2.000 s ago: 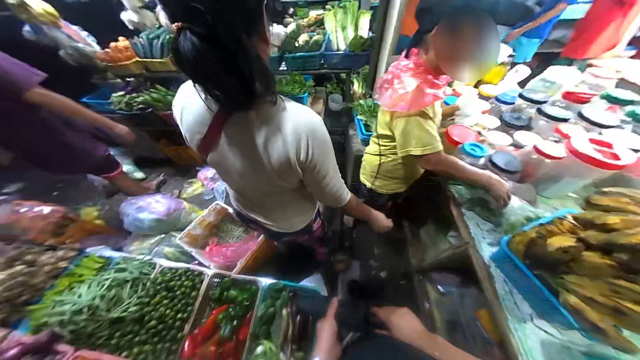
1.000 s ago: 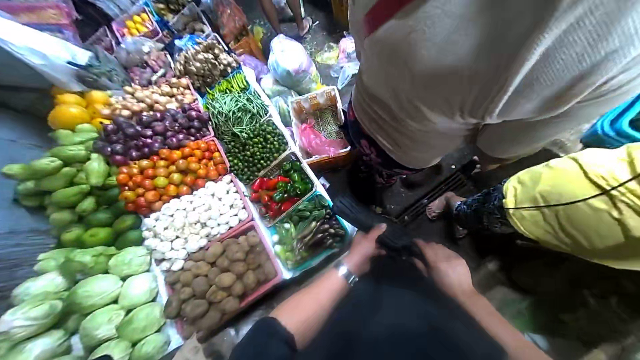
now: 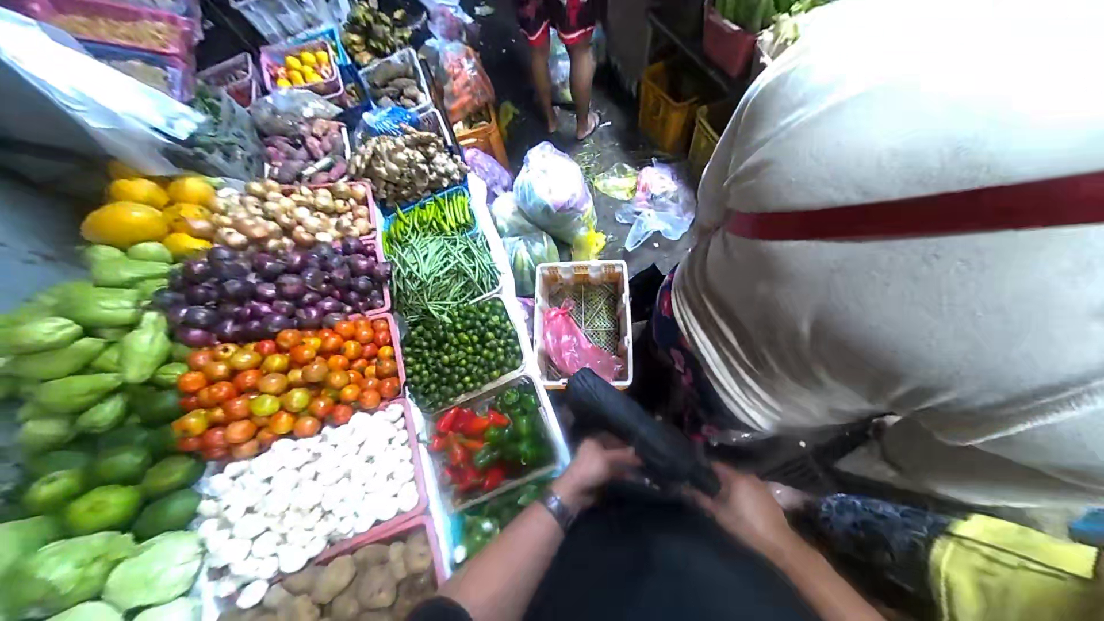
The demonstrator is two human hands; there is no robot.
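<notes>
Both of my hands are at a dark, elongated folded item [image 3: 642, 427], which looks like a folded umbrella or a bundle of black cloth. My left hand [image 3: 597, 470], with a metal watch or bracelet at the wrist, grips its lower left side. My right hand [image 3: 737, 504] is at its lower right end, its fingers partly hidden. The item's far end points toward a white plastic crate [image 3: 628, 345] with a pink plastic bag [image 3: 576, 345] inside. Left of my hands lies a tray of red and green peppers [image 3: 492, 440].
A person in a white shirt [image 3: 880, 302] stands close on the right; someone in yellow [image 3: 1009, 565] is below. Tomatoes [image 3: 285, 379], garlic [image 3: 302, 492], purple onions [image 3: 276, 289] and potatoes [image 3: 354, 578] fill the stall. Plastic bags [image 3: 552, 194] lie beyond. Another person's legs [image 3: 561, 78] stand farther off.
The view has swung down and left from the aisle onto the vegetable stall. The person in white fills more of the right side than one second ago. My hands remain at the dark item.
</notes>
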